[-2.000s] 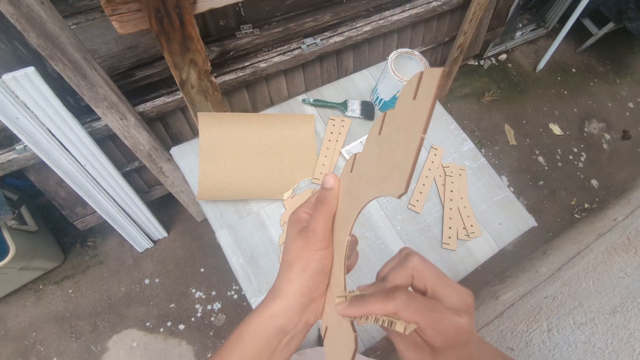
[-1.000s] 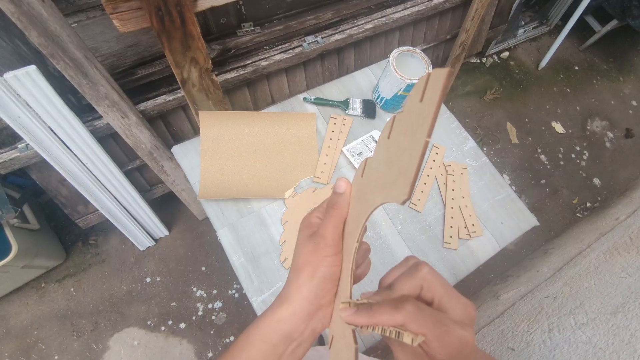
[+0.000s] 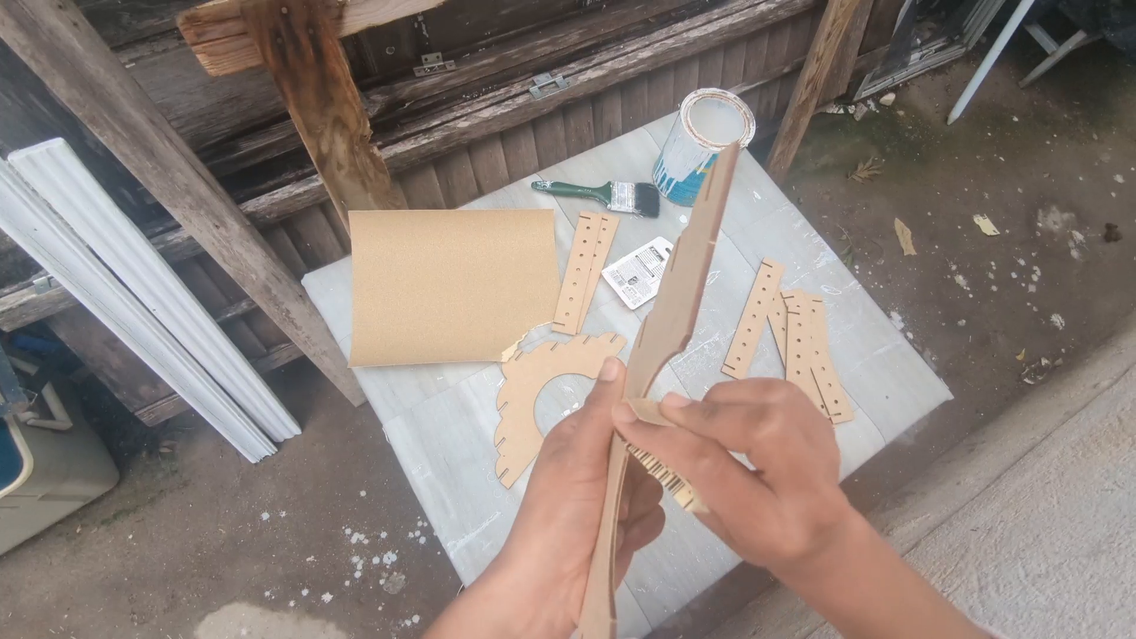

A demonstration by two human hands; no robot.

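Note:
My left hand (image 3: 577, 497) grips a long, notched fiberboard piece (image 3: 674, 302), which stands nearly edge-on to the view. Pinched in my right hand (image 3: 754, 470) is a small folded piece of sandpaper (image 3: 661, 475) with print on its back, held against the board's edge just above my left fingers. A curved, notched fiberboard piece (image 3: 524, 390) lies on the table beyond my left hand. Near it rest a large sheet of sandpaper (image 3: 453, 284) and two perforated strips (image 3: 586, 266). More perforated strips (image 3: 799, 346) overlap at the right.
A white-topped table (image 3: 426, 453) holds a green-handled paintbrush (image 3: 612, 195), a paint can (image 3: 701, 142) and a printed white package (image 3: 639, 271). Weathered wooden posts (image 3: 186, 186) and a wooden wall stand behind. White panels (image 3: 151, 302) lean at left, above a plastic bin (image 3: 53, 479).
The held board has turned from showing its broad face to nearly edge-on. My right hand with the folded sandpaper has moved up along it, closer to my left thumb.

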